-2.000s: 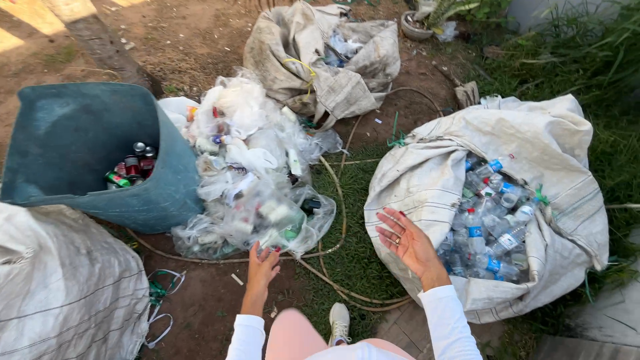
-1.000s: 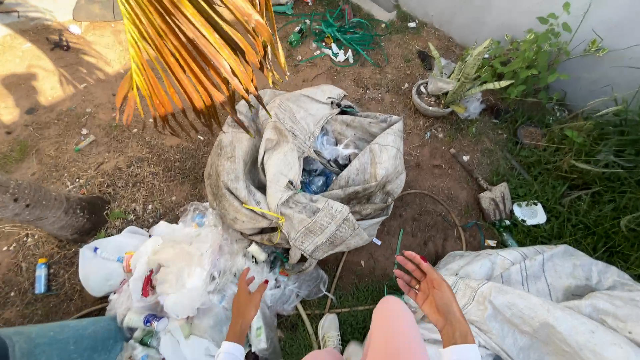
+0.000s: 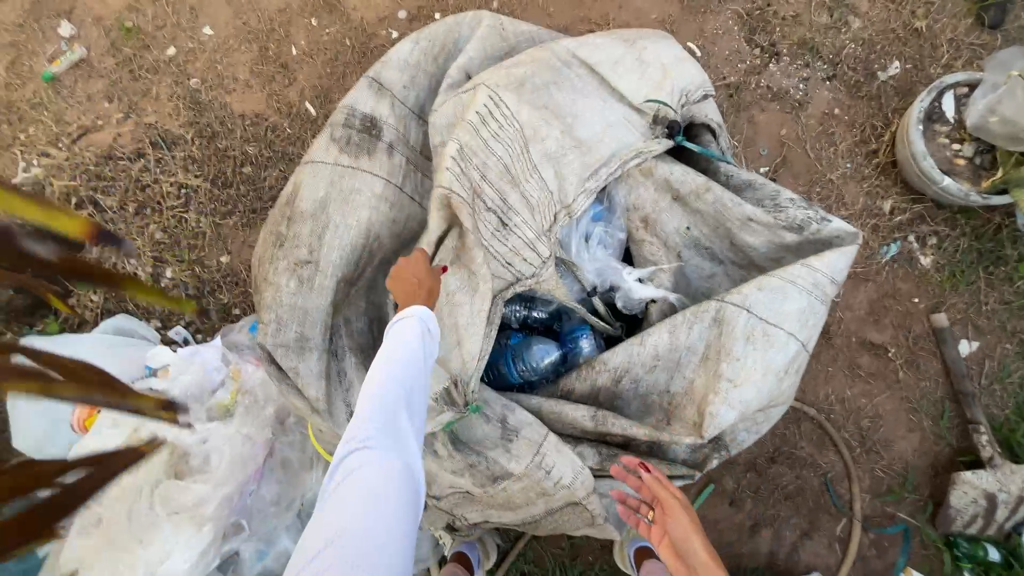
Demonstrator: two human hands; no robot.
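Note:
A large dirty white woven sack [image 3: 344, 200] fills the middle of the head view, its mouth partly folded over. Inside the opening lie blue-tinted plastic bottles [image 3: 528, 356] and a crumpled clear plastic bag [image 3: 600, 240]. My left hand [image 3: 414, 280] is closed on a fold of the sack cloth, left of the opening. Near the sack's lower edge, my right hand [image 3: 658, 508] is held with its fingers apart and nothing in it; a ring is on one finger. The sack's lower contents are hidden.
Clear and white plastic bags [image 3: 208, 456] are heaped at lower left, partly behind dry palm fronds [image 3: 80, 384]. A round planter [image 3: 920, 152] stands at upper right. A shovel [image 3: 972, 416] and a hose [image 3: 848, 472] lie on the soil at right. My shoes show at the bottom edge.
The view has moved to the white sack, which is now close below. My left hand, holding nothing a second ago, has reached forward and taken hold of the sack cloth. My right hand remains empty.

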